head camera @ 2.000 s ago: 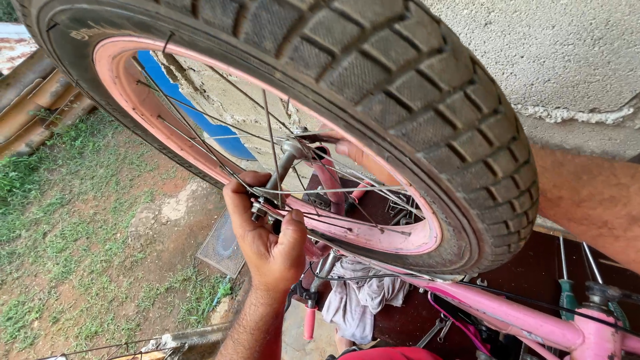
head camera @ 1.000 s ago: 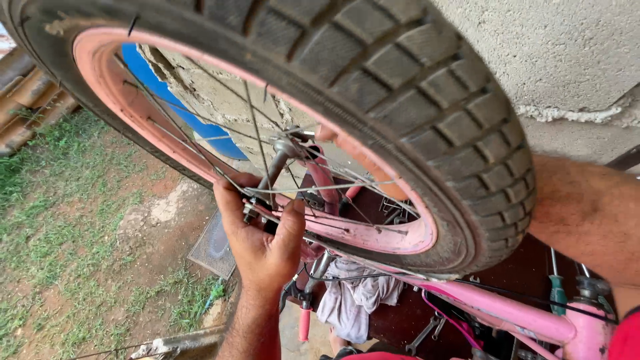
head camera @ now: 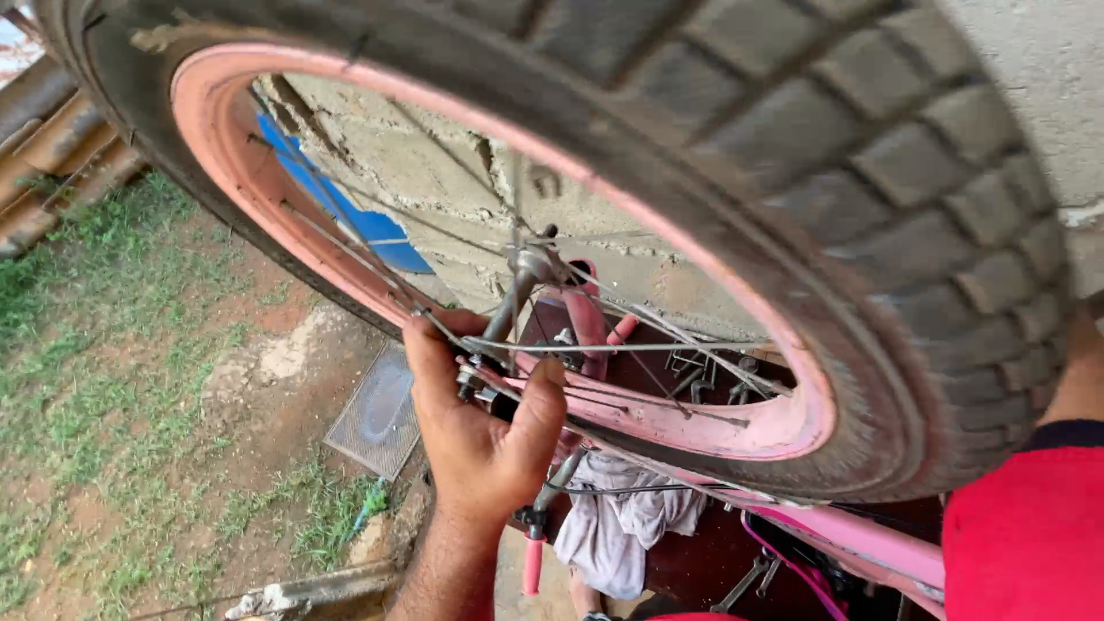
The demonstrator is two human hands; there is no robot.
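A bicycle wheel with a pink rim [head camera: 285, 62] and a black knobbly tyre [head camera: 828, 164] fills the upper part of the head view, tilted. My left hand [head camera: 483, 414] is around the near end of its metal hub [head camera: 517, 297], thumb and fingers beside the spokes and the axle nut [head camera: 468, 379]. Below the wheel runs a pink bicycle frame tube [head camera: 862, 535]. My right hand is hidden behind the tyre; only a bit of that forearm shows at the right edge.
A grey rag [head camera: 608, 526], wrenches [head camera: 746, 582] and other tools lie on a dark red surface [head camera: 690, 552] below. A pink handlebar grip [head camera: 533, 565] points downward. A rough concrete wall [head camera: 1018, 95] stands behind. At left are grass [head camera: 112, 371] and a metal grate [head camera: 379, 414].
The wheel now looks larger and nearer, and its tyre covers more of the right forearm. The left hand remains at the hub. A red sleeve has come into view at the right.
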